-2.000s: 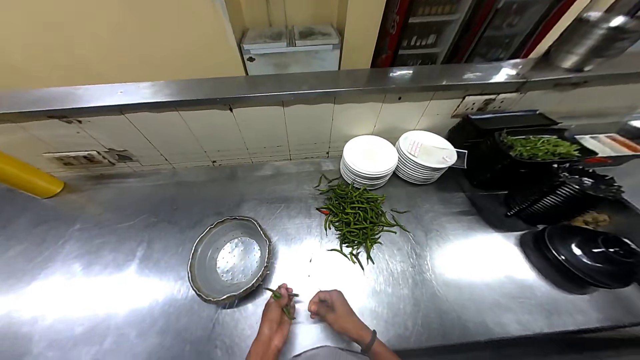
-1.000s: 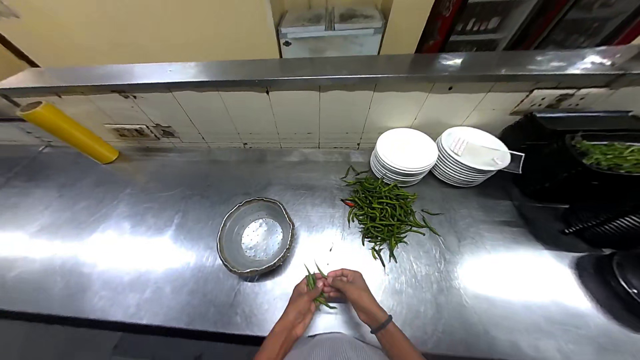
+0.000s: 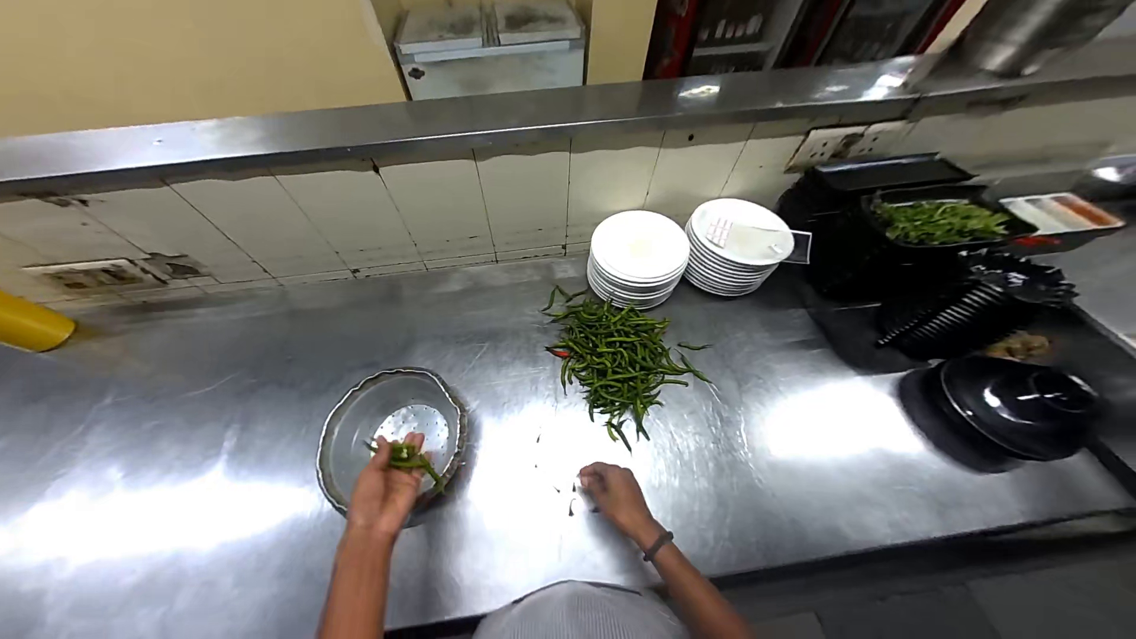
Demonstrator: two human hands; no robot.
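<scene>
My left hand is palm up over the near part of a round metal colander and holds several green chillies. To the right, my right hand is low over the steel counter, fingers curled; whether anything is between them cannot be told. Small stem bits lie on the steel beside its fingertips. Beyond that hand, a heap of green chillies spreads out, with a red chilli at its left edge.
Behind the heap stand two stacks of white plates. At the right are a black tub of green leaves, stacked black dishes and black lidded bowls. A yellow cylinder lies at the far left. A steel ledge runs along the back.
My hands, close together one second ago, are now apart. The left one has moved over to the colander with chillies in it.
</scene>
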